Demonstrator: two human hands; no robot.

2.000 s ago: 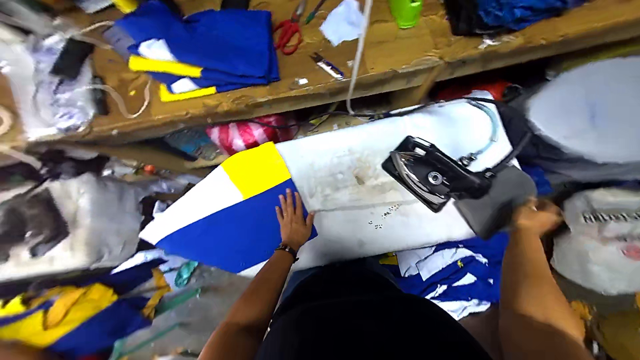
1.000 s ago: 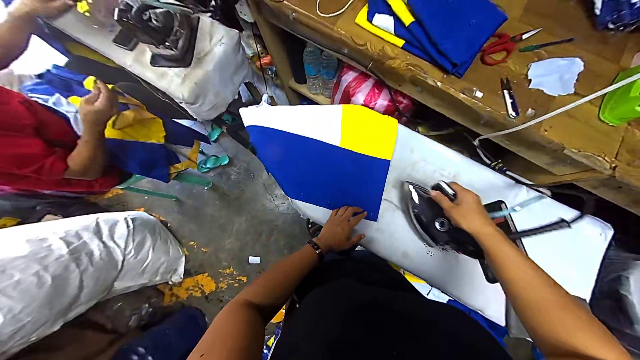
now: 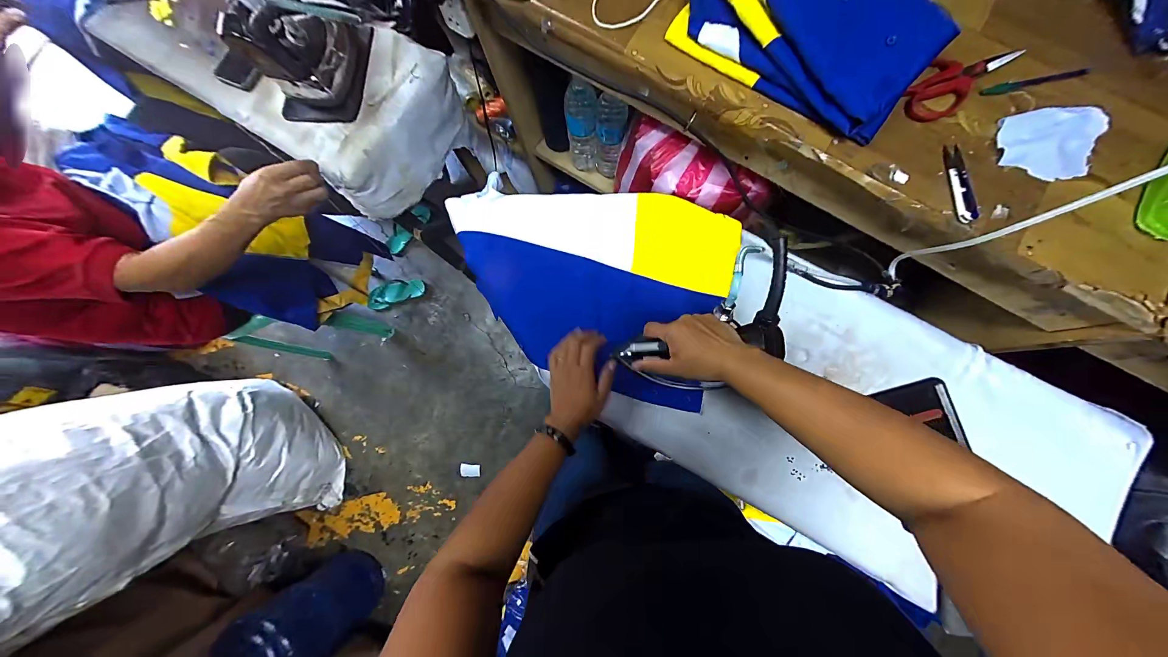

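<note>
A fabric panel in blue, white and yellow [image 3: 566, 274] lies spread over the left end of a white padded ironing board [image 3: 876, 356]. My right hand [image 3: 698, 345] is closed around the handle of an iron [image 3: 646, 349], whose tip is on the blue part near its lower right edge. A hose and a cord run up from the back of the iron. My left hand [image 3: 577, 370] rests on the blue fabric just left of the iron's tip, its fingers slightly bent and holding nothing. A dark iron rest [image 3: 923, 411] lies on the board, partly behind my right forearm.
A wooden table [image 3: 1031, 228] behind the board bears folded blue fabric [image 3: 862, 55], red scissors [image 3: 940, 89] and thread snips [image 3: 959, 185]. At left a co-worker's hand [image 3: 274, 190] is near another board [image 3: 401, 119] with an iron [image 3: 297, 55]. A white sack [image 3: 164, 474] lies lower left.
My right hand has carried the iron left, from the bare board onto the blue fabric beside my left hand. Two seconds ago it was at the rest, off the iron. The view has swung left.
</note>
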